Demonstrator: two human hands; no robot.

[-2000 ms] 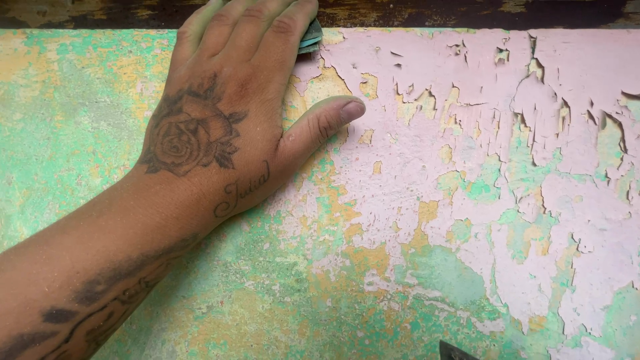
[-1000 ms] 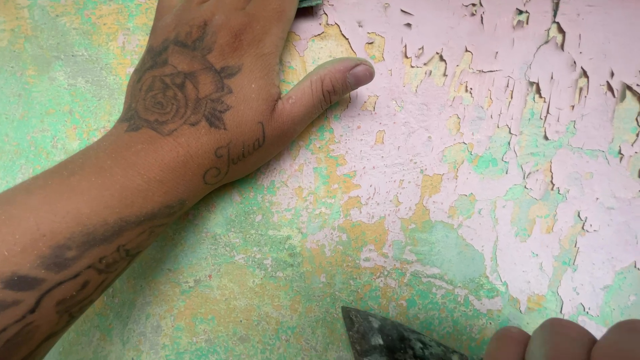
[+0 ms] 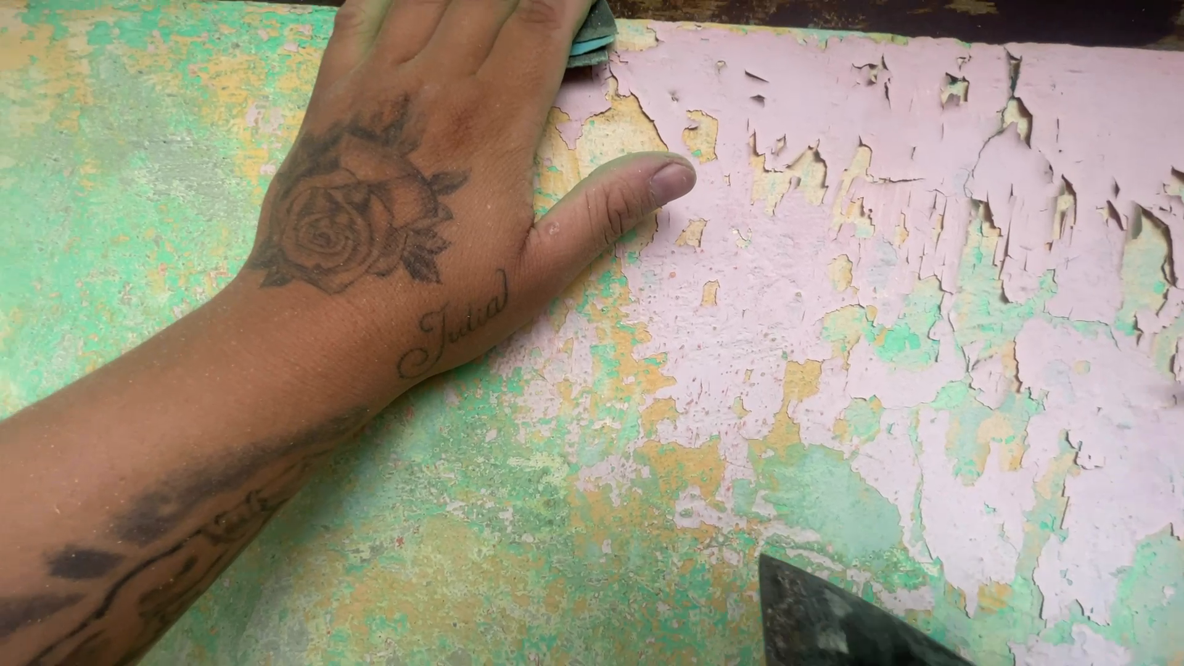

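My left hand point(image 3: 416, 166) lies palm down at the upper left, thumb spread to the right. Under its fingers is a folded sheet, probably sandpaper point(image 3: 594, 39), pressed on the painted surface; the fingertips are cut off by the top edge. The surface point(image 3: 740, 351) carries peeling pink paint on the right and worn green and yellow layers on the left and below. A dark, pointed metal blade, probably of a scraper point(image 3: 823, 615), enters at the bottom edge; its handle is hidden. My right hand is out of view.
Along the top runs a dark, weathered strip point(image 3: 786, 17) beyond the surface's edge. Curled paint flakes point(image 3: 1017, 116) and cracks stand up on the right side. My left forearm crosses the lower left.
The fingers of my right hand, seen beside the blade one second ago, have left the view. The blade has moved down and to the right. My left hand stays palm down.
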